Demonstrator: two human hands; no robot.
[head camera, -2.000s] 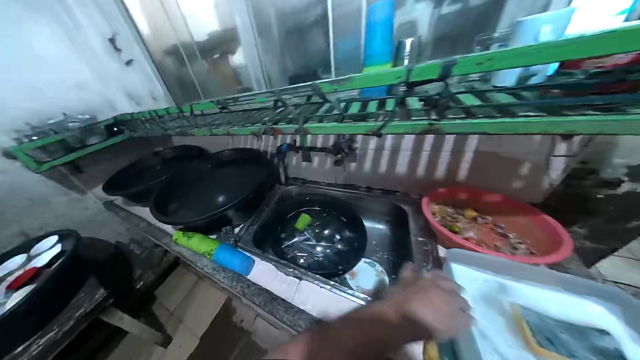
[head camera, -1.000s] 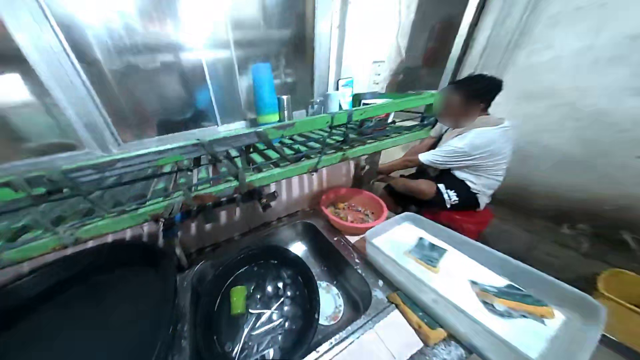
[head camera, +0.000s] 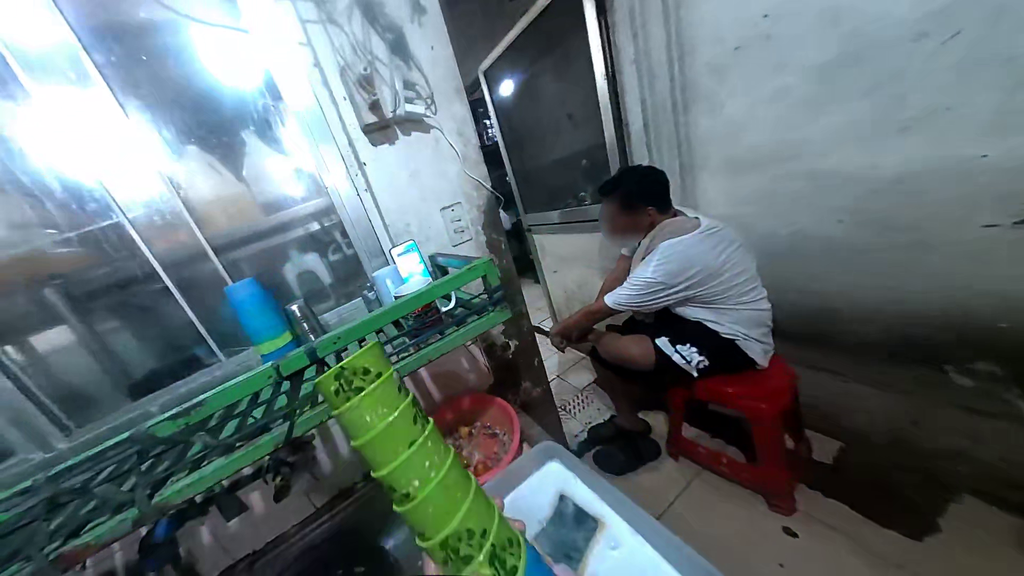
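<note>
A long stack of nested green plastic cups (head camera: 436, 472) with dark leaf patterns rises from the bottom edge, tilted to the upper left. At its lower end is a blue cup (head camera: 538, 562). Fingers of what looks like my right hand (head camera: 518, 526) show along the stack's lower right side, closed on it; the rest is hidden behind the cups. A little skin at the stack's lower left may be my left hand (head camera: 430, 565), but its grip cannot be made out. The upper cups stand in front of the green rack's (head camera: 400, 308) front rail.
Blue cups (head camera: 258, 314), a metal tumbler (head camera: 304, 320), mugs (head camera: 387, 282) and a phone (head camera: 410, 261) stand along the rack. Below are a red basin (head camera: 506, 414) of scraps and a whitish tub (head camera: 632, 548) with a scouring pad (head camera: 566, 528). A person (head camera: 696, 280) sits on a red stool (head camera: 744, 416).
The view has swung right and up. The green cup stack, lying on the counter two seconds ago, is now held up before the rack. The seated person stays on the stool.
</note>
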